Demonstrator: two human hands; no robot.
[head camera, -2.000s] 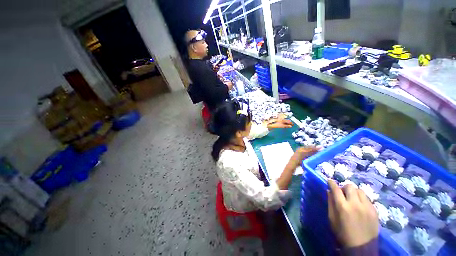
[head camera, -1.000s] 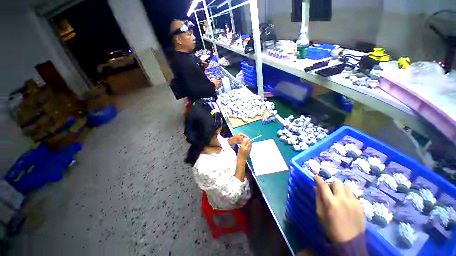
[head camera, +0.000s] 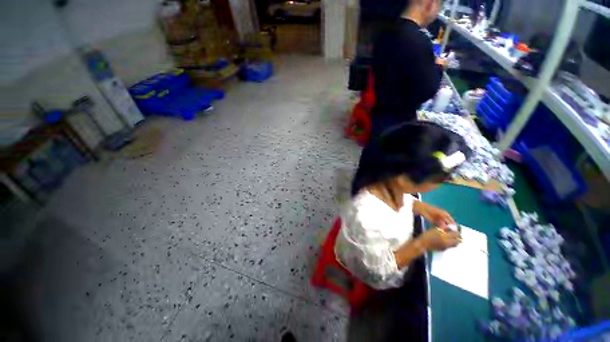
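Note:
Neither of my hands is in the picture. The rim of the blue crate (head camera: 592, 332) shows only at the lower right corner; its contents are cut off by the edge. Nearest it on the green bench (head camera: 457, 320) lies a pile of small white-grey and purple parts (head camera: 538, 257). A white paper sheet (head camera: 468, 266) lies flat before a seated person in a white top (head camera: 374, 234), whose two hands hold a small part above the sheet. Farther along the bench, more pale parts (head camera: 471, 140) are heaped on a tan board.
A person in black (head camera: 404, 73) is farther along the bench. Red stools (head camera: 334, 267) stand beside it. A white shelf (head camera: 568, 110) runs above at the right. Blue crates (head camera: 495, 103) are stacked under it. Blue pallet-like items (head camera: 170, 93) and cartons (head camera: 194, 33) lie on the speckled floor.
The view has swung left and down. The crate of units has slid almost out at the lower right, and my hand at its rim has left the picture. The seated person's hands are now together.

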